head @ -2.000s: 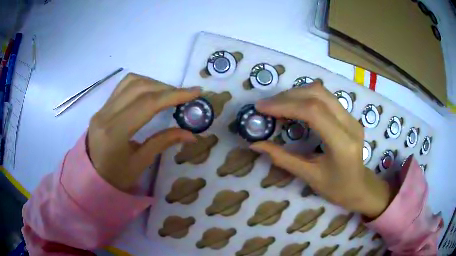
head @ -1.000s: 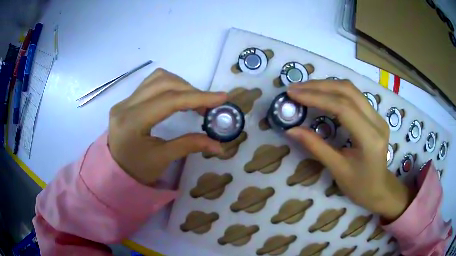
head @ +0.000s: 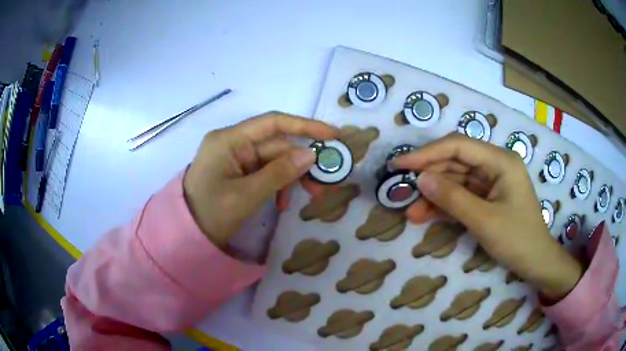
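My left hand (head: 257, 164) holds a speaker driver (head: 331, 161) between thumb and fingers, its white ring and metal centre facing up. My right hand (head: 480, 199) holds another speaker driver (head: 398, 191), also with its white ring showing. Both are over the white foam tray (head: 274, 310). Just above the right-hand driver, another disc partly shows behind my fingers. The tray's far row holds drivers with white rings up, and several more sit at the right. The nearer cutouts show brown base.
Tweezers (head: 180, 119) lie left of the tray. Pens (head: 53, 103) and a clear ruled strip (head: 68, 140) lie at the left edge. A cardboard sheet (head: 563, 51) in clear plastic is at the upper right, by yellow and red tape (head: 541, 112).
Both drivers have been turned over, from dark fronts up to white-ringed backs up. The fingers have changed their grip. The view has shifted, so the tray and tweezers appear further right.
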